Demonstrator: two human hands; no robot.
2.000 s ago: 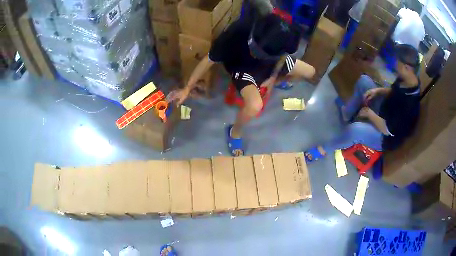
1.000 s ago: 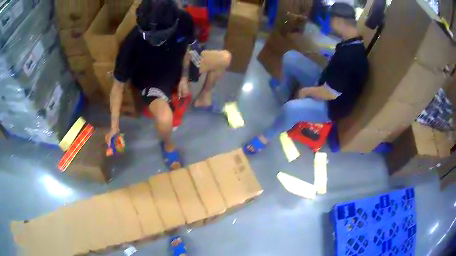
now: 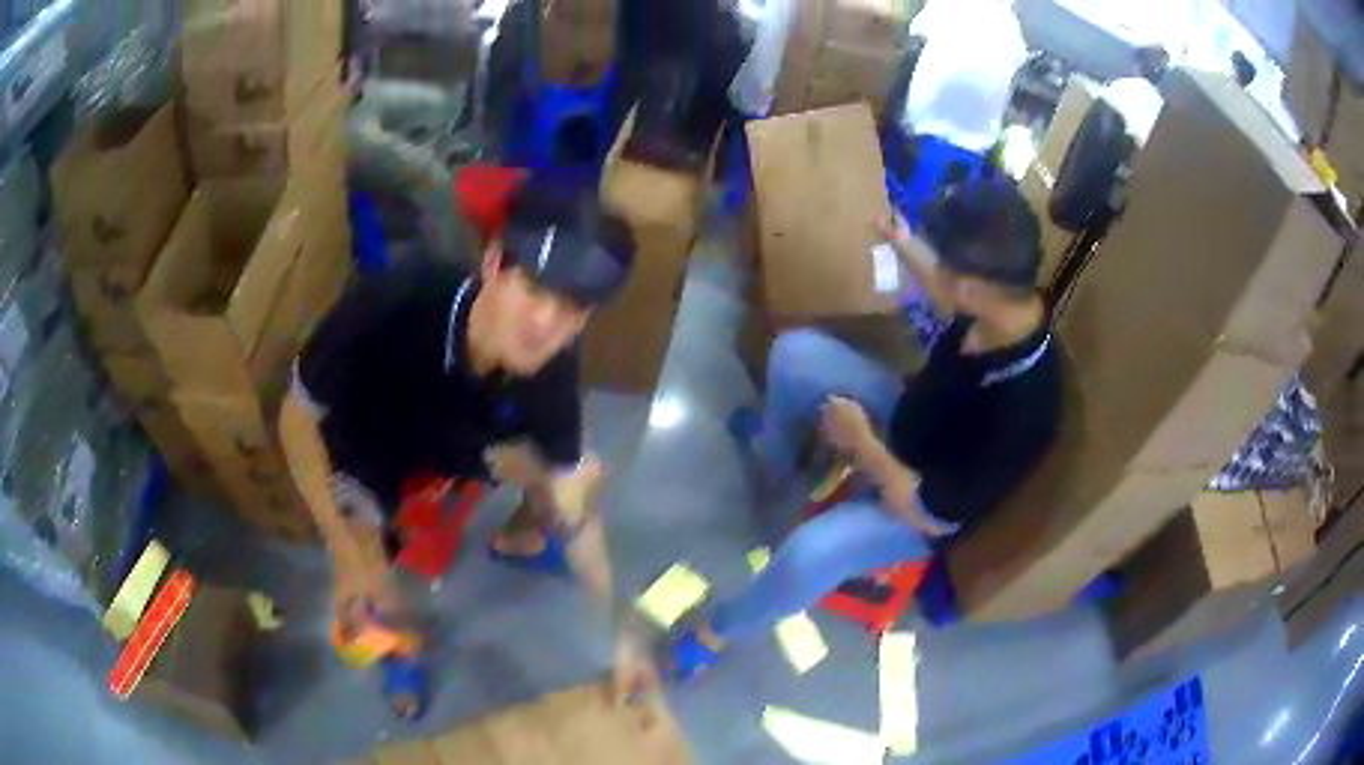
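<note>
Neither of my hands is in view. The row of brown cartons (image 3: 524,729) lies nearest in front of me, cut off by the bottom edge. A person in black (image 3: 434,359) leans over it, one hand (image 3: 636,673) at its far edge. That person's other hand holds a blurred orange and yellow tape dispenser (image 3: 374,643). An orange-red label strip (image 3: 151,634) and a pale yellow strip (image 3: 136,589) lie on a small brown box (image 3: 205,670) at the lower left.
A second person (image 3: 972,419) sits at right, one hand at an upright carton (image 3: 820,209). Large cartons (image 3: 1107,374) stand behind. Pale paper pieces (image 3: 898,692) lie on the floor. A blue pallet (image 3: 1122,735) is at lower right. Open cartons (image 3: 225,307) and a wrapped load (image 3: 45,374) stand left.
The view has swung right, then tilted up, so the row has dropped towards the bottom edge. The person in black has bent forward over it. The second person has raised an arm to a carton.
</note>
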